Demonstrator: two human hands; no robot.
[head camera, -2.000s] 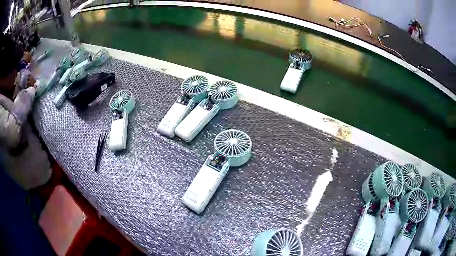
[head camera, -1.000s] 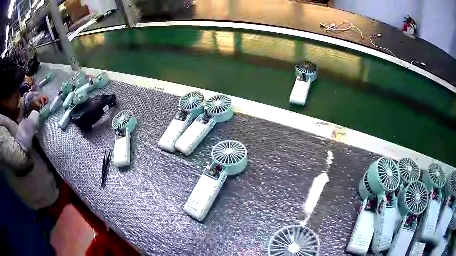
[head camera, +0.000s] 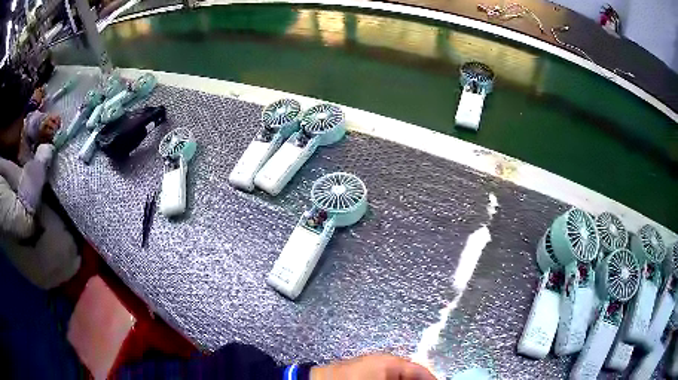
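Note:
My left hand (head camera: 372, 367), in a dark sleeve with a blue-white band, shows at the bottom edge and is cut off by it. Its fingertips are hidden beside a pale mint fan part (head camera: 473, 373), mostly out of the picture; I cannot tell if it grips it. My right hand is not in view. A part-assembled fan (head camera: 301, 256) lies mid-bench, its neck open with small red and dark parts. Two fans (head camera: 286, 165) lie side by side behind it, and a single fan (head camera: 174, 189) lies further left.
A cluster of fans (head camera: 580, 237) stands at the right. A fan (head camera: 470, 107) lies on the green belt (head camera: 372, 82). At left are a thin dark tool (head camera: 149, 219), a black lump (head camera: 130, 132), more fans (head camera: 111, 111), a neighbouring worker (head camera: 30, 200) and a red stool (head camera: 100, 323).
My left hand has come in at the bottom. The fan head near it now shows only as a sliver at the edge. The belt fan has shifted right. The view has tilted.

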